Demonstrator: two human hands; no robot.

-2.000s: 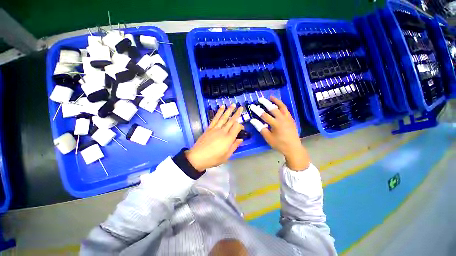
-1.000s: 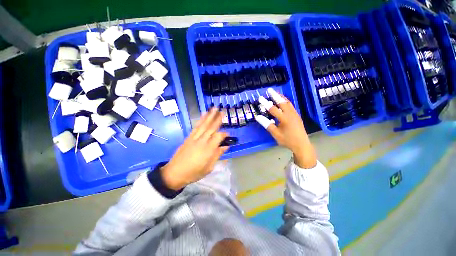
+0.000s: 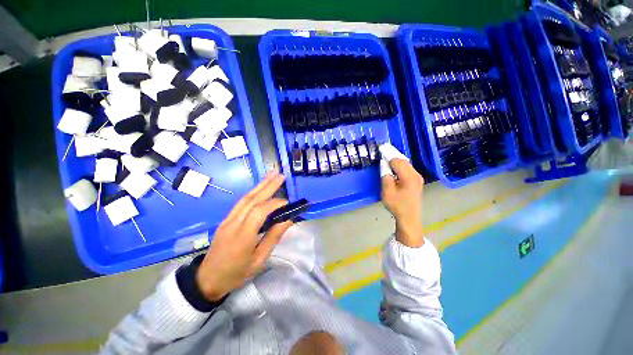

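Observation:
My left hand (image 3: 243, 232) holds a black housing (image 3: 283, 213) between thumb and fingers, in front of the near left corner of the middle blue tray (image 3: 333, 204). My right hand (image 3: 401, 187), with white-covered fingertips, is at the right end of the nearest row of assembled units (image 3: 336, 158) in that tray. These units show silvery faces, with thin leads pointing away from me. Whether the right fingers grip a unit is hidden. Two farther rows of black units (image 3: 336, 111) lie in the same tray.
A blue tray (image 3: 187, 232) at left is heaped with white-and-black inner blocks (image 3: 177, 114). At right, another blue tray (image 3: 479, 177) holds rows of units, with further stacked trays (image 3: 531, 90) beyond it. A green surface (image 3: 312, 12) runs along the back.
My left hand has drawn back towards me and left, bringing the black housing out of the tray. My right hand has moved slightly right, its fingers now closer together. The nearest row is more exposed.

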